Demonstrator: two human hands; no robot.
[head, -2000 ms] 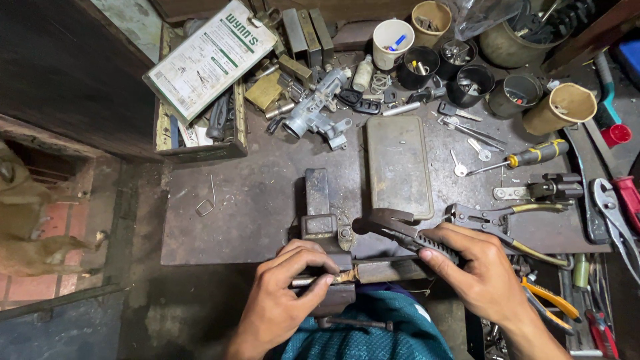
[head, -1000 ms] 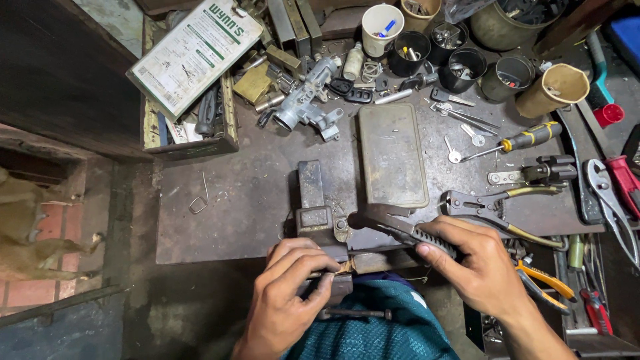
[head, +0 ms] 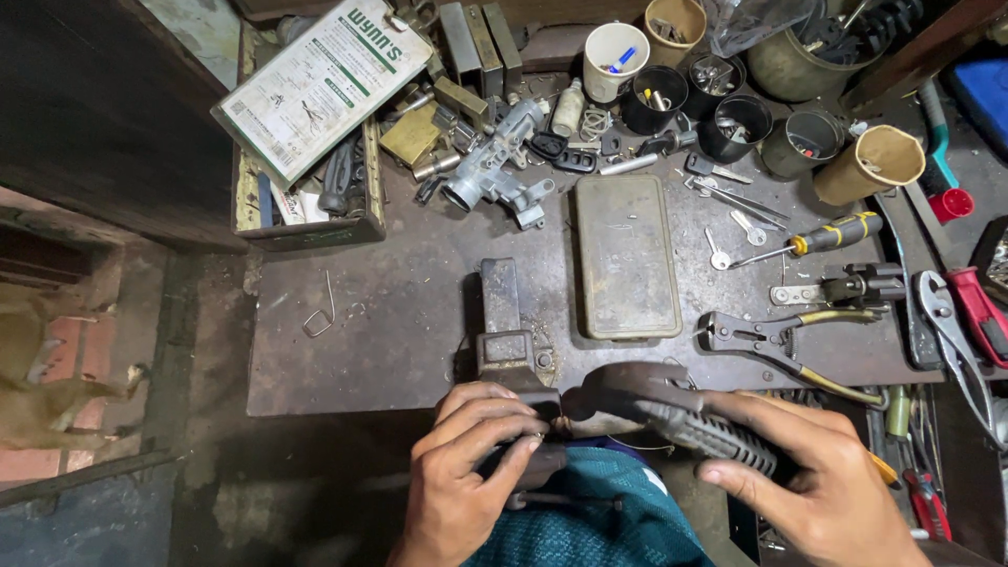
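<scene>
A dark metal bench vise [head: 505,354] is fixed at the front edge of the workbench. My left hand [head: 472,472] rests over its jaws, thumb and fingertips pinched on a small piece that is mostly hidden. In my right hand [head: 811,472] is a claw hammer [head: 630,390] with a black ribbed grip, its head just right of the jaws and left hand. My fingers wrap the grip close to the head. Behind the hammer lies a flat, closed plastic case [head: 626,260]. End-cutting pliers [head: 756,335] lie to the right of that case.
An ignition lock housing [head: 492,169], keys [head: 717,250] and cups of small parts [head: 654,98] crowd the back. A screwdriver [head: 835,234] and slip-joint pliers [head: 941,315] lie right. A tool box [head: 315,234] stands left. An animal [head: 47,394] is on the floor at far left.
The hammer head has come down nearer the vise jaws and my left fingertips. My left hand still pinches at the jaws, its fingers now more curled over them.
</scene>
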